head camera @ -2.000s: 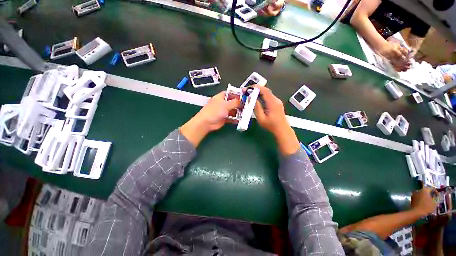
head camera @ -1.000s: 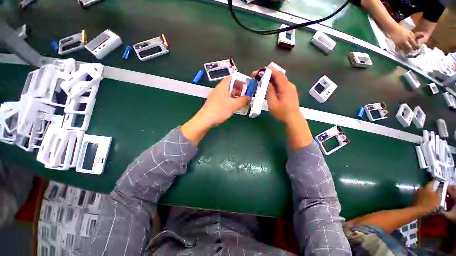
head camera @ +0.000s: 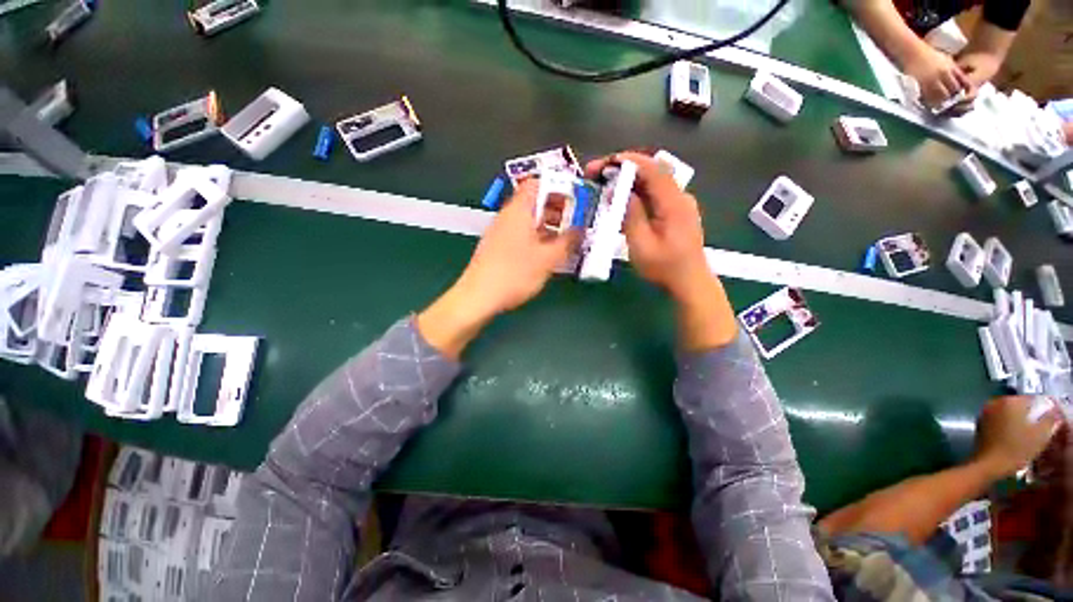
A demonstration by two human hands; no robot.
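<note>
My left hand [head camera: 508, 253] grips a white front part with a window [head camera: 555, 209], held upright at the near edge of the belt. My right hand [head camera: 671, 229] grips a white housing [head camera: 607, 226], seen edge-on, close beside it. A blue battery [head camera: 581, 205] shows between the two parts. My fingers hide much of both parts, and I cannot tell how they join. A half-assembled unit [head camera: 542, 165] with a blue battery [head camera: 494, 193] lies on the belt just behind my left hand.
A pile of front covers [head camera: 130, 253] lies on the green bench at left. The conveyor belt [head camera: 471, 106] carries spaced units. An open unit [head camera: 779, 322] lies right of my right forearm. A carton of white parts [head camera: 165, 517] stands low left. Another person's hand [head camera: 1014, 435] is at right.
My hands have moved slightly right since the first frame, still holding the parts close together. Over the last second the units on the belt near my hands have shifted right.
</note>
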